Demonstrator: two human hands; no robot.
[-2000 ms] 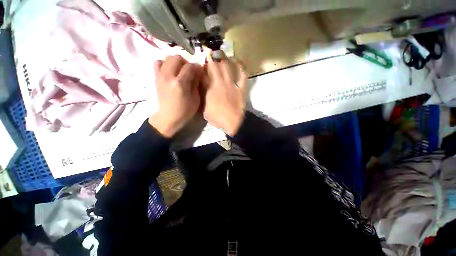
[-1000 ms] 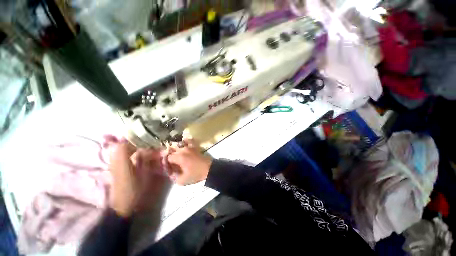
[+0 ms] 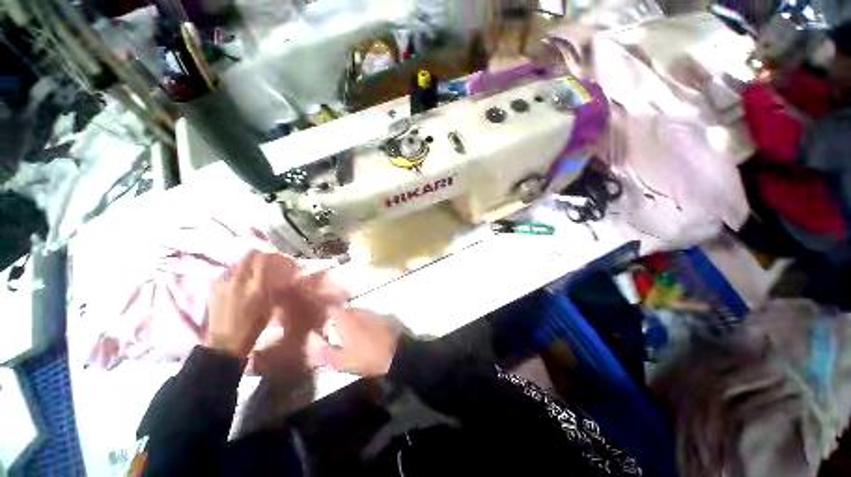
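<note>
The pale pink garment fabric (image 3: pixel 154 303) lies on the white table left of and in front of the needle area. My left hand (image 3: pixel 244 296) is on the fabric with fingers bent, holding it just below the machine head. My right hand (image 3: pixel 362 337) is blurred, at the table's front part, right of my left hand; its fingertips are at the fabric's right end, and its grip cannot be made out. The cream sewing machine (image 3: pixel 420 191) with red HIKARI lettering stands behind my hands. The presser foot area is blurred.
Green-handled snips (image 3: pixel 530 228) and black-handled scissors (image 3: pixel 597 197) lie right of the machine. Pink fabric (image 3: pixel 667 168) hangs over the table's right end. A blue crate (image 3: pixel 714 279) with mixed scraps and a fabric bundle (image 3: pixel 746 391) are at the lower right. Blue lattice (image 3: pixel 54 410) is at the left.
The view has swung up and right, showing the whole machine. My hands have come away from the needle toward the table's front edge, and my right hand has moved lower and apart from my left.
</note>
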